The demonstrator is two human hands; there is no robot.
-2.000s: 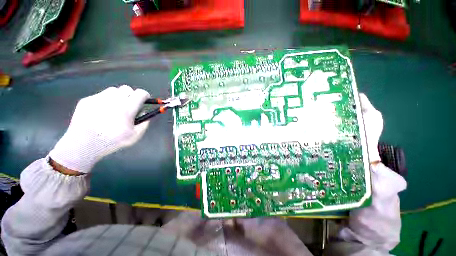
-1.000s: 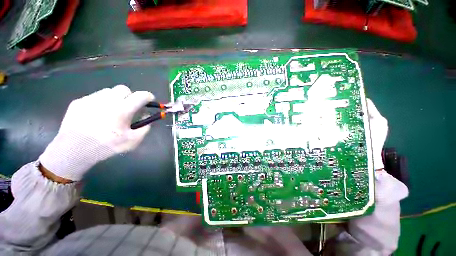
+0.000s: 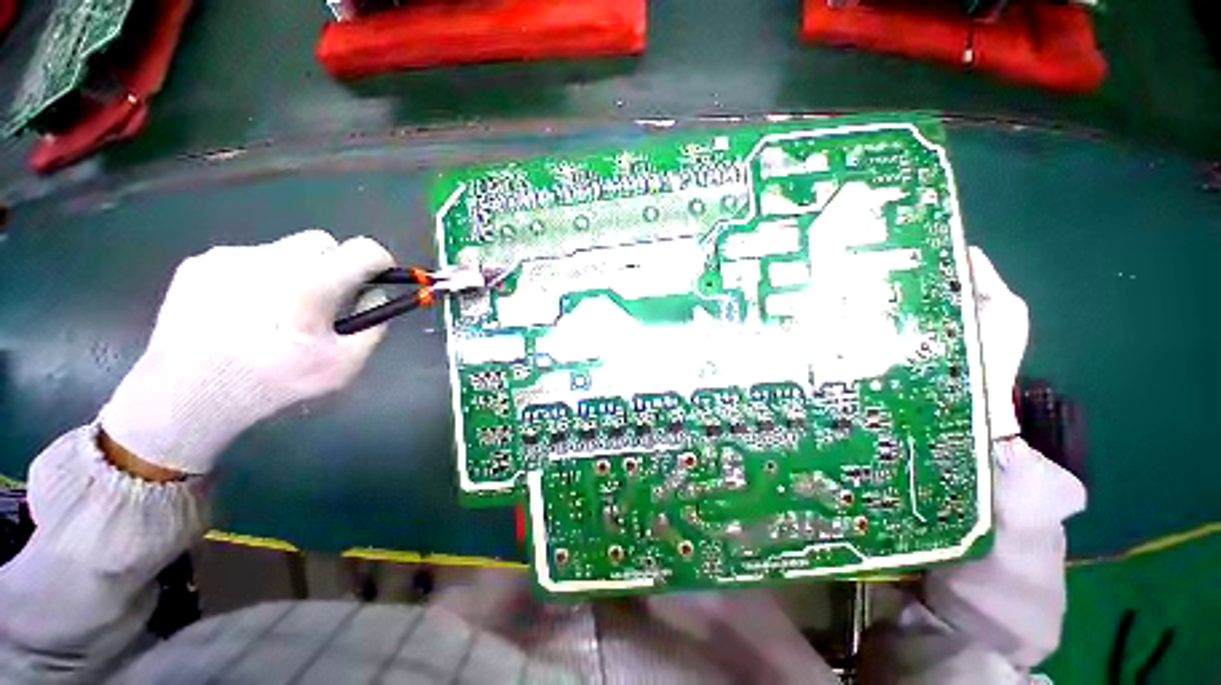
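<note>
A large green circuit board (image 3: 723, 495) faces me, solder side up, with a white border line, a glaring silvery middle and a notch at its lower left corner. My gloved left hand (image 3: 248, 341) is closed on side cutters (image 3: 388, 297) with black handles and orange near the pivot. The cutter jaws lie over the board's upper left area; whether they touch it I cannot tell. My gloved right hand (image 3: 998, 341) holds the board's right edge, its fingers partly hidden behind the board.
Red carriers with boards stand at the far side: far left (image 3: 101, 131), centre left (image 3: 482, 38) and right (image 3: 957, 47). A black ribbed block (image 3: 1048, 422) lies right of my right hand. Black handles (image 3: 1138, 649) lie on the lighter green mat, lower right. Yellow tape marks the near bench edge.
The board has shifted slightly left and up from a second ago. My left hand and the cutters have moved slightly left, and the jaws stay over the board's upper left area.
</note>
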